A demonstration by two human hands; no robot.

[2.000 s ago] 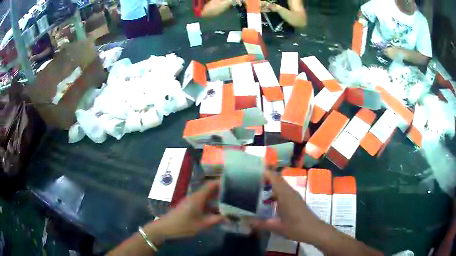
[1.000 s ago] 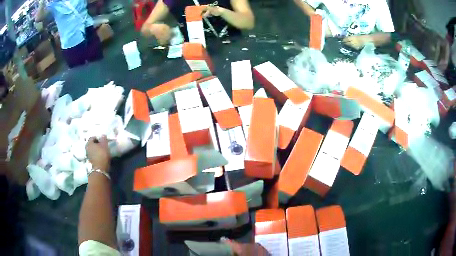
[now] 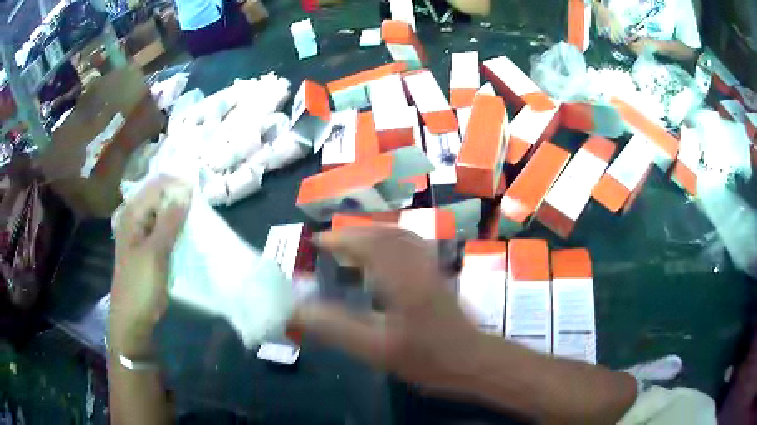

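My left hand [image 3: 149,249] grips the upper end of a white wrapped bundle [image 3: 220,270], which slants down to the right. My right hand [image 3: 407,303] is blurred, with its fingers spread by the bundle's lower end; touching or just apart cannot be told. An orange and white carton [image 3: 284,241] lies behind the bundle, partly hidden. An open carton [image 3: 427,220] with a grey flap lies just beyond my right hand. Three closed cartons [image 3: 529,311] stand side by side to its right, printed backs up, orange ends away from me.
A heap of white wrapped bundles [image 3: 220,124] lies at the left, beside a brown shipping carton [image 3: 100,133]. Many loose orange and white cartons [image 3: 481,145] cover the middle. Clear plastic bags [image 3: 560,70] lie at the right. Parts of other workers show at the far side.
My left hand has come back from the heap with a wrapped bundle. My right hand has risen from the bottom edge towards it. The box held two seconds ago is out of my hands.
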